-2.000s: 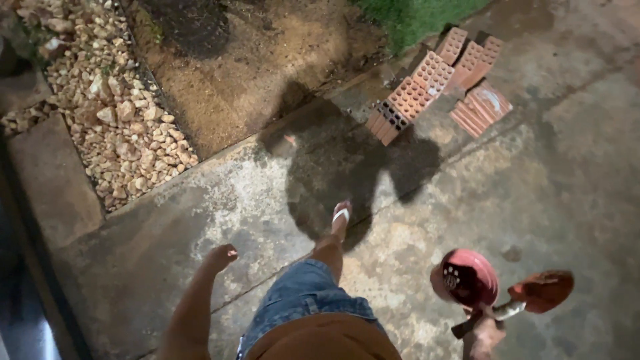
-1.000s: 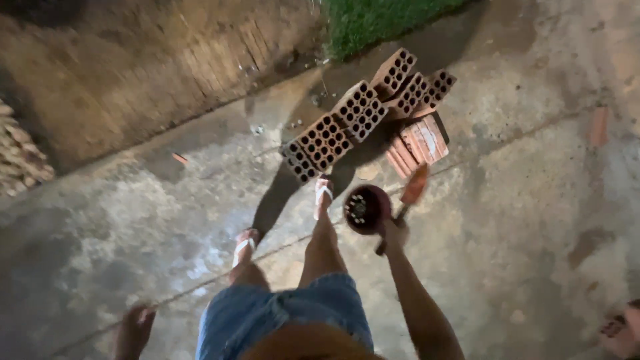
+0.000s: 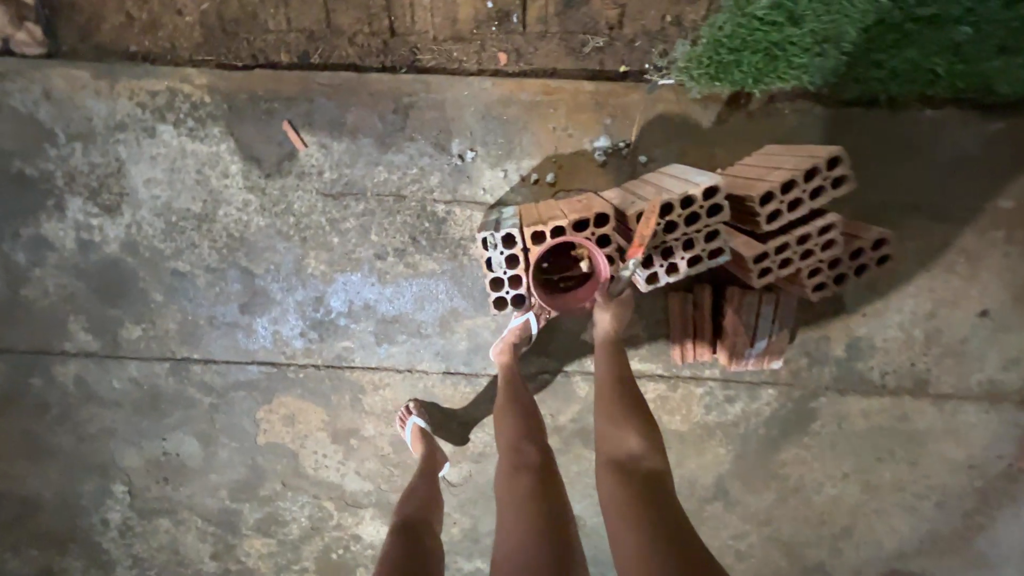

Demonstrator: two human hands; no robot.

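My right hand (image 3: 612,314) grips a round reddish pot (image 3: 570,274) by its side, with some small pale pieces inside, together with a hand trowel (image 3: 642,234) whose orange-red blade points up and away from me. Both are held above the near edge of a row of hollow clay bricks (image 3: 570,214), and the pot hides part of them. More hollow clay bricks (image 3: 788,172) are stacked to the right, and several bricks (image 3: 756,326) lie with their grooved sides up just nearer to me. My left hand is out of view.
Concrete paving (image 3: 240,448) with a long joint runs underfoot. My feet, in white flip-flops (image 3: 416,432), stand beside the bricks. Small rubble (image 3: 602,144) and a brick shard (image 3: 294,134) lie on the paving. Beyond are a soil strip (image 3: 336,36) and grass (image 3: 776,44).
The view has moved in over the bricks. The pot and trowel, earlier off to the side of the bricks, are now over them, still in my right hand. My left hand has left the view.
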